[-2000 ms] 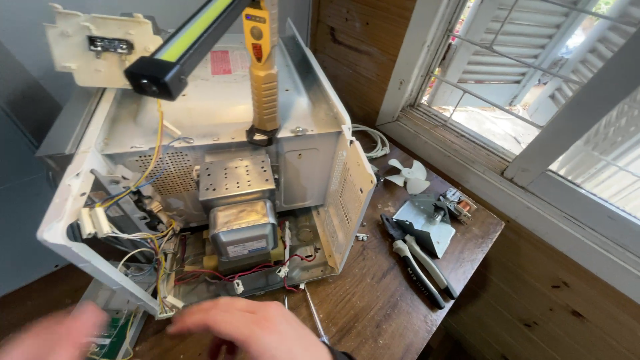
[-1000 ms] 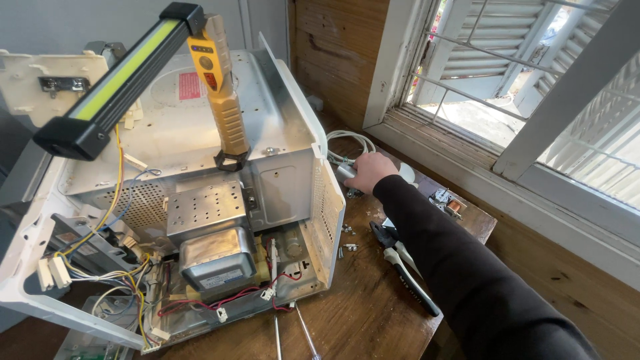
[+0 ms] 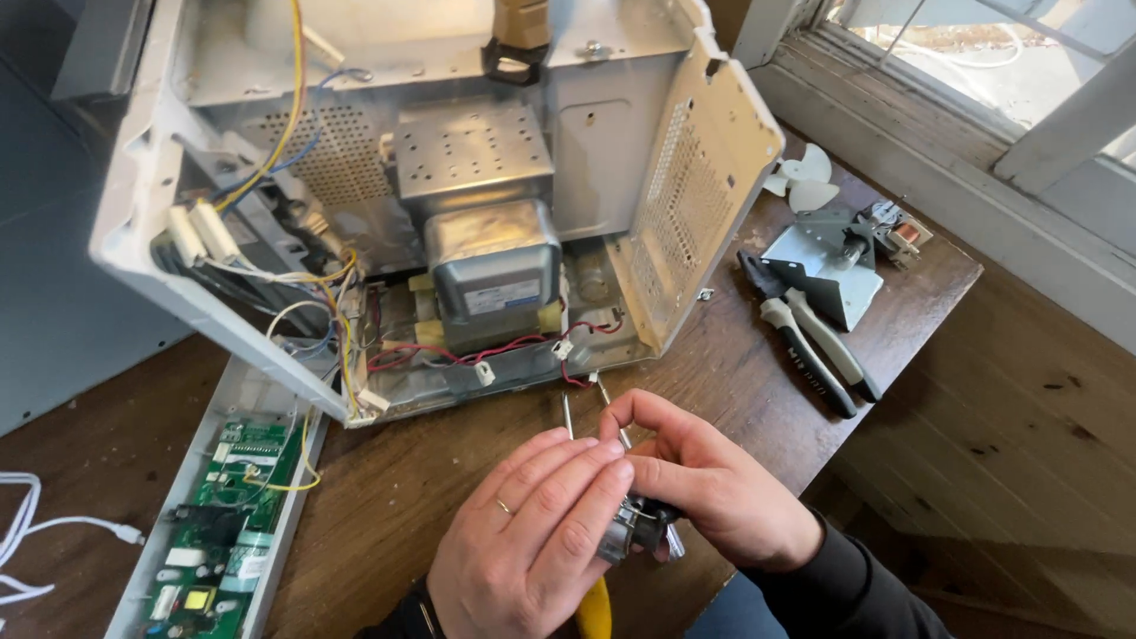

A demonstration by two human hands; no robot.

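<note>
My left hand and my right hand meet at the front edge of the wooden table. Between them they hold a small metal part with a black piece; fingers hide much of it. Two thin metal shafts show just beyond my fingers, and a yellow handle is below my left hand. Beyond my hands stands an opened microwave oven casing with a transformer, a perforated metal box and loose wires with white connectors.
Combination pliers, a bent metal bracket, a small coil motor and a white fan blade lie at right, below the window. A green circuit board in a panel and a white cable are at left.
My right hand has come back from the far right of the table, near the white cable, to join my left hand, which was out of view a second ago. The view has moved closer and downward.
</note>
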